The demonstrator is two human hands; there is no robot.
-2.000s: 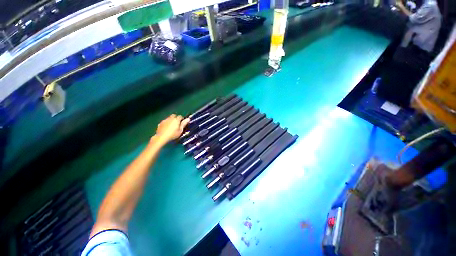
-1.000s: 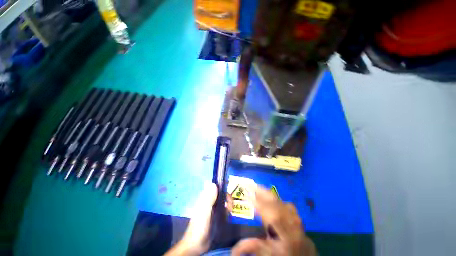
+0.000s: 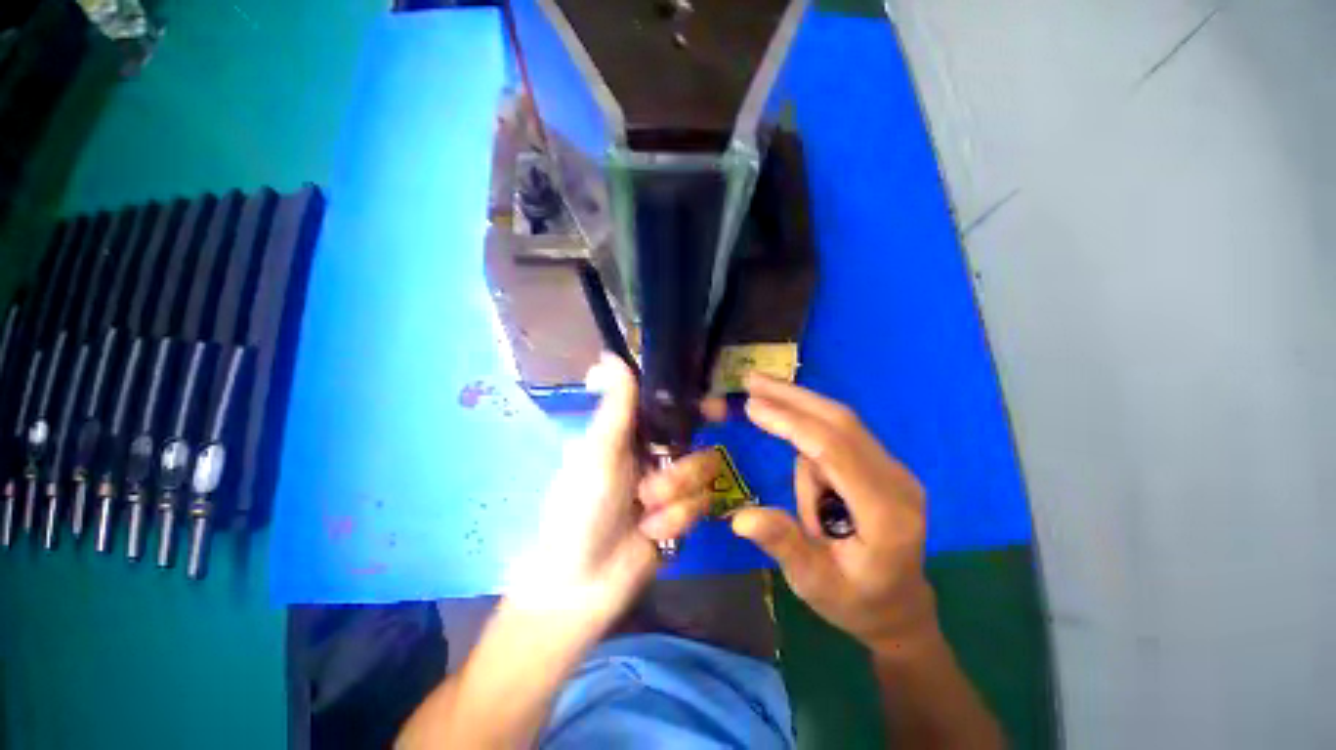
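A black stick unit (image 3: 676, 315) points away from me under the clear guard of the bench press, with a leg angled out at its left. Its silvery tip shows near my fingers. My left hand (image 3: 601, 491) is closed around its near end. My right hand (image 3: 843, 506) is just right of the unit, fingers curled, with a small dark round-ended part (image 3: 835, 514) in the palm. The far end of the unit is seen through the guard, so its contact with the press is unclear.
The press base (image 3: 557, 315) stands on the blue table (image 3: 396, 293), with a yellow strip (image 3: 756, 365) at its front right and a warning label (image 3: 724, 482) near my hands. A slotted black tray (image 3: 293, 279) holding several sticks lies left on the green bench (image 3: 147, 645). Grey floor is at right.
The view has moved from the tray to the press. The stick unit in my left hand has moved forward under the guard, and a leg now stands out from it. My right hand has come up beside it.
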